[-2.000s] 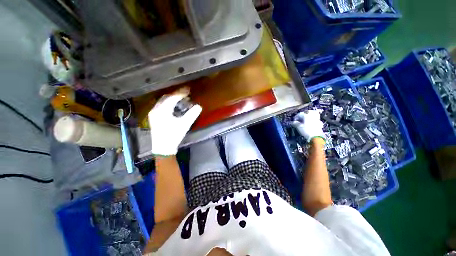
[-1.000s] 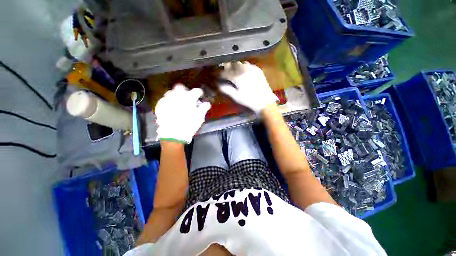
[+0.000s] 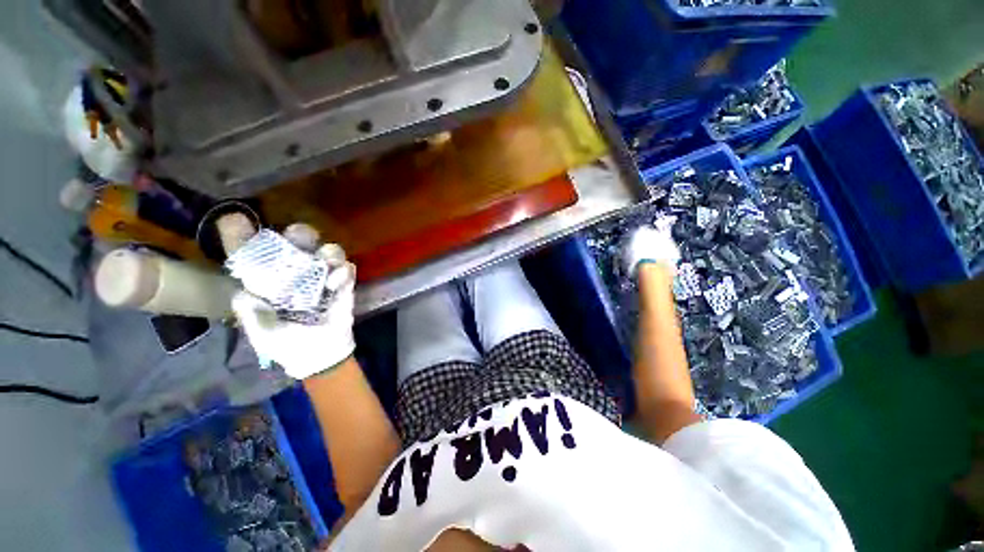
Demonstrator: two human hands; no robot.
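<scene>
My left hand [image 3: 302,323], in a white knit glove, holds a silver-grey ribbed metal piece [image 3: 278,270] at its fingers, above the oil cup and beside the cream-white bottle. My right hand [image 3: 652,251], gloved in white, is down in the right-hand blue bin [image 3: 829,372] among many small metal pieces [image 3: 745,280]. Its fingers are blurred and partly hidden, so I cannot tell if it grips a piece. The grey press [image 3: 356,119] stands over the amber sheet [image 3: 464,173].
A red strip [image 3: 475,226] lies along the front of the sheet. The oil cup [image 3: 202,232] rim is partly behind my left hand. The cream-white bottle [image 3: 151,283] lies left. Blue crates of parts stand at left [image 3: 162,474], back right [image 3: 691,59] and far right [image 3: 863,178].
My right hand has moved from the front of the press back into the right bin. My left hand has moved left from the red strip to the oil cup, now showing a ribbed piece.
</scene>
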